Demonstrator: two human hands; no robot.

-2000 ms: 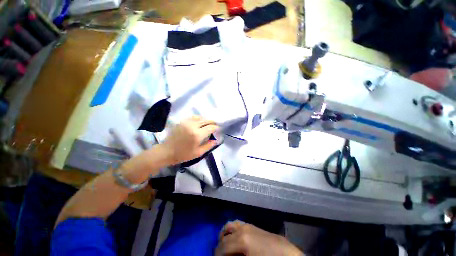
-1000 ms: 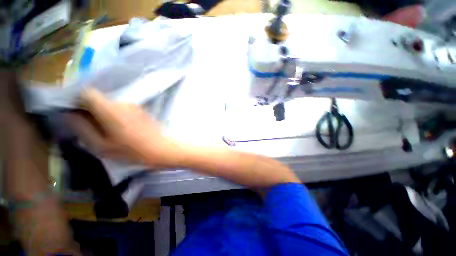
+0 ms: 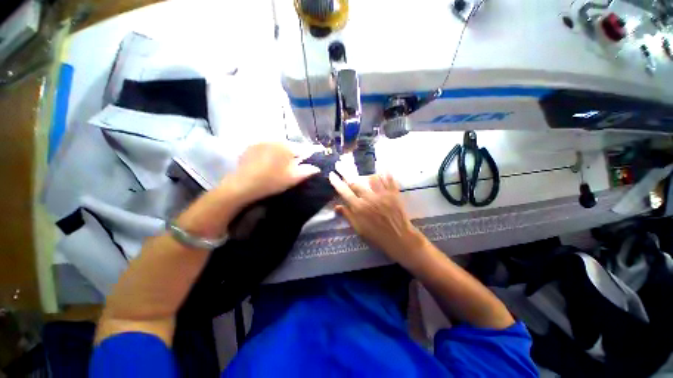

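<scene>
A black fabric panel (image 3: 277, 225) runs from below the sewing machine's needle area down over the table's front edge. My left hand (image 3: 267, 173) holds it just left of the presser foot, the fingertips on the fabric. My right hand (image 3: 375, 210) lies with fingers spread, its index fingertip at the fabric's edge by the presser foot. The light-grey garment piece (image 3: 140, 166) with black sections lies heaped left of my left hand. The sewing machine (image 3: 472, 103) stands over the fabric; the needle itself is too small to tell.
Dark scissors (image 3: 468, 173) lie right of the needle area, handles toward me. A printed ruler strip (image 3: 472, 224) runs along the table's front edge. A black-and-white bundle (image 3: 583, 295) is below the table at the right. A blue strip (image 3: 60, 111) is at the table's left.
Both hands have come together at the presser foot with black fabric under them. The grey piece, earlier being moved by my hands, now lies at the left. The view has shifted closer to the machine.
</scene>
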